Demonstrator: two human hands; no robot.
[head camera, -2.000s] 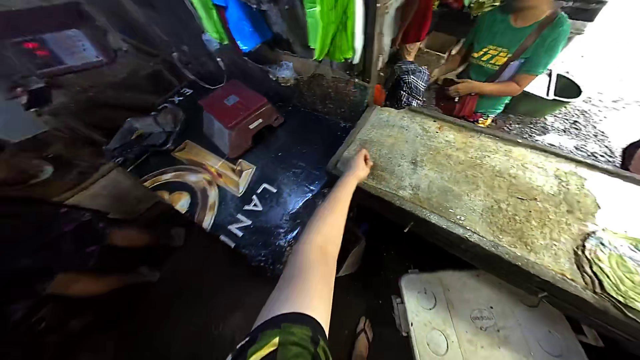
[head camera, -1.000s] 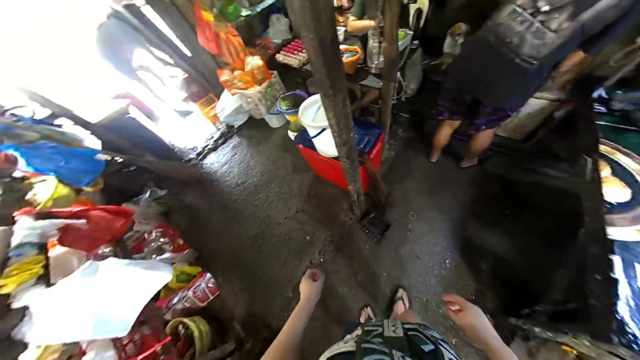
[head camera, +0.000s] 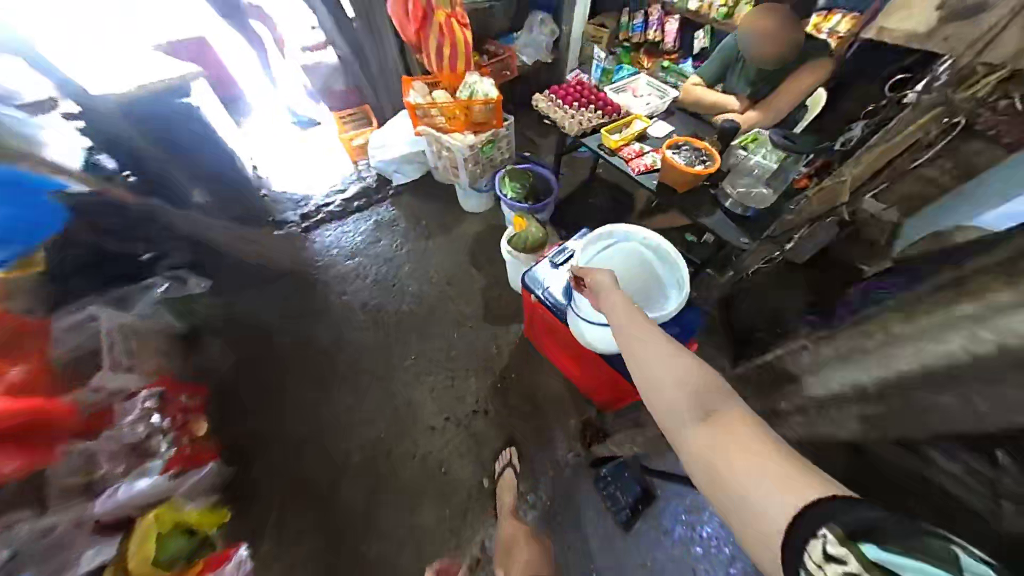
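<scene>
My right hand (head camera: 596, 286) reaches out to the near left rim of a white plastic bucket (head camera: 640, 260), its fingers closed at the thin handle; whether they grip it is not clear. The bucket stands on the blue lid (head camera: 552, 280) of a red cooler box (head camera: 564, 348). A dark object lies on the lid just beyond my fingertips. Left of the cooler are a white bucket (head camera: 516, 268) with a green squash on top and a purple-rimmed bucket (head camera: 526, 192) with greens. My left hand is out of view.
A person (head camera: 760, 76) sits behind a table with a tray of magenta eggs (head camera: 580, 100) and an orange pot (head camera: 688, 164). Crates of vegetables (head camera: 454, 104) stand farther left. A black dustpan (head camera: 624, 490) lies on the wet floor, and bagged goods (head camera: 176, 536) line the left.
The view has moved much closer to the cooler. My right hand has gone out to the white bucket on it; my left hand, seen low in the earlier frame, has left the view.
</scene>
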